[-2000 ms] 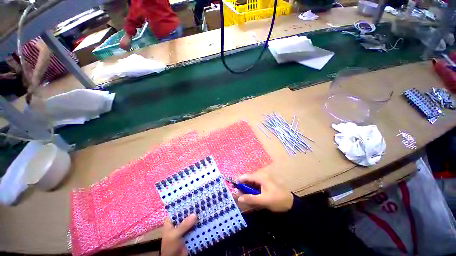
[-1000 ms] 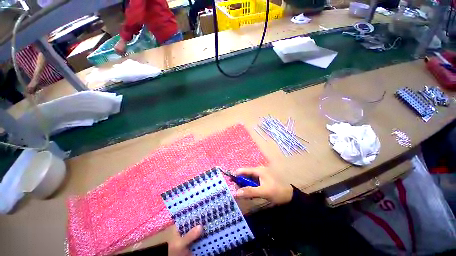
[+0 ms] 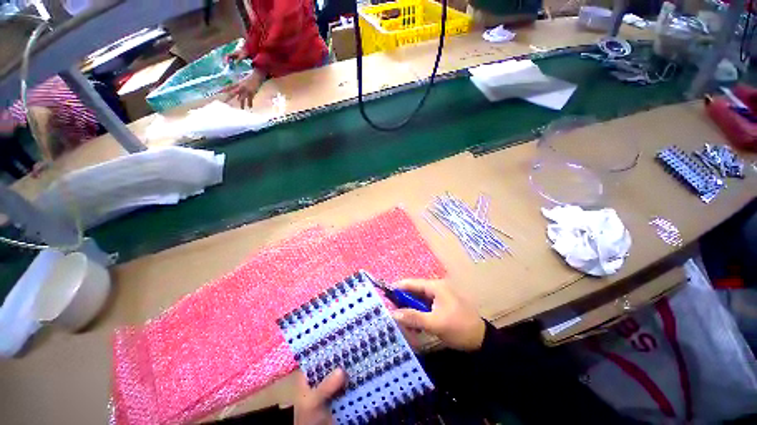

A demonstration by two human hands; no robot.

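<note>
A white-blue PCB panel [image 3: 355, 349] with rows of dark components is tilted in front of me, over the near edge of the pink bubble wrap [image 3: 224, 319]. My left hand [image 3: 319, 398] grips its lower left edge, thumb on top, and is cut off by the frame's bottom. My right hand [image 3: 444, 314] holds diagonal cutters with blue handles [image 3: 411, 300]. Their metal jaws are at the panel's upper right corner; whether they are closed on it I cannot tell.
Thin pale strips [image 3: 470, 226] lie right of the wrap, then a crumpled white wad [image 3: 588, 239] and a clear round tub [image 3: 567, 183]. More boards [image 3: 691, 172] lie far right. A white bowl [image 3: 75, 289] stands left. Beyond the green conveyor [image 3: 324, 145] is a person in red [image 3: 286, 37].
The panel and my left hand have shifted to the right and slightly down. The cutters stay by its upper right corner. The person in red has reached a hand onto the far bench.
</note>
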